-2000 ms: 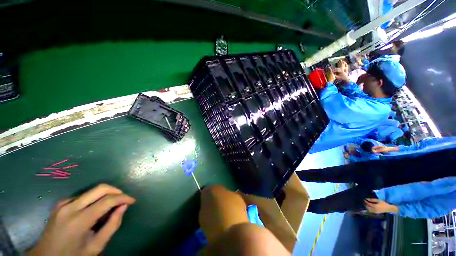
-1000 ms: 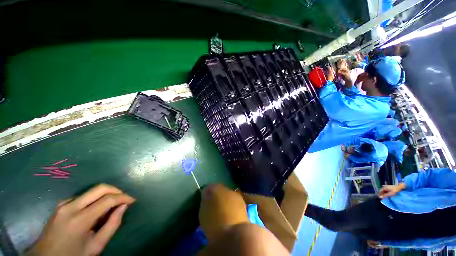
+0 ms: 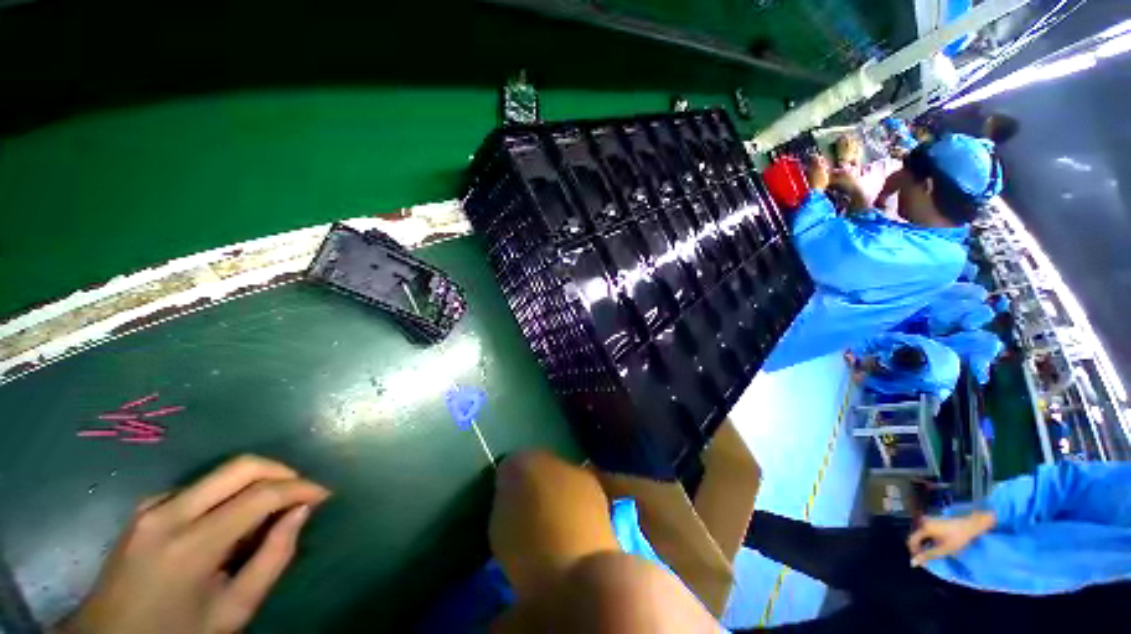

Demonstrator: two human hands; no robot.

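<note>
My left hand [image 3: 205, 539] rests on the dark green mat [image 3: 248, 421] at the lower left, fingers loosely curled and apart, with nothing seen in it. My right hand [image 3: 543, 514] is at the bottom centre, bent down; its fingers are hidden, so I cannot tell whether it holds anything. Several thin red slivers [image 3: 130, 421] lie in a loose pile beyond my left hand. A black open housing piece [image 3: 387, 279] lies at the mat's back edge, touching neither hand. A thin pale stick [image 3: 483, 443] with a blue spot [image 3: 465, 404] lies just beyond my right hand.
A tall stack of black blister trays [image 3: 645, 285] stands right of the mat, above a brown carton [image 3: 695, 520]. Behind a worn whitish edge strip [image 3: 161, 291], a green belt [image 3: 248, 161] carries a circuit board unit [image 3: 521, 99]. Blue-clad workers [image 3: 868, 279] and a red bin [image 3: 785, 181] are at right.
The circuit board unit on the belt has moved left, and a dark unit at the far left has left view. The standing person at right has shifted. My hands have hardly moved.
</note>
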